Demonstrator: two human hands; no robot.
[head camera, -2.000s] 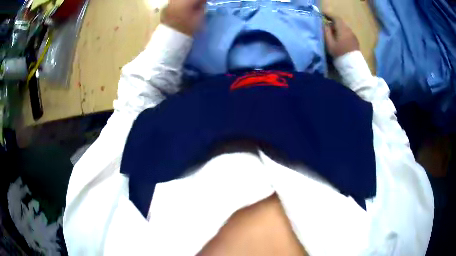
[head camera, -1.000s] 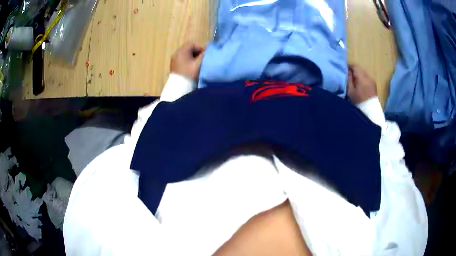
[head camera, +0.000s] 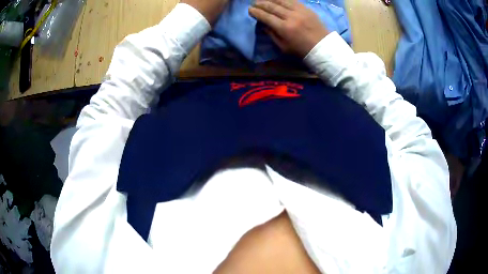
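Observation:
The folded light blue garment (head camera: 235, 36) lies on the table at top centre, its upper part cut off by the picture's top edge. Glossy streaks of clear film (head camera: 340, 18) show along its right side. My left hand (head camera: 207, 6) is at the garment's upper left, partly cut off by the top edge; its fingertips are hidden. My right hand (head camera: 286, 22) lies over the garment's middle, fingers pointing left on the cloth. Its thumb is hidden, so I cannot tell whether it grips the cloth.
Loose blue garments (head camera: 436, 53) are heaped at the right table edge. A black-handled tool (head camera: 25, 67), a yellow strip (head camera: 35, 27) and clear bags (head camera: 61, 24) lie at the left. The pale wood table (head camera: 126, 37) shows small red spots. White scraps (head camera: 21, 219) are low at the left.
My right hand has moved from the garment's right edge inward onto its middle. My left hand has moved up to the top edge. The garment's near end sits farther from the apron.

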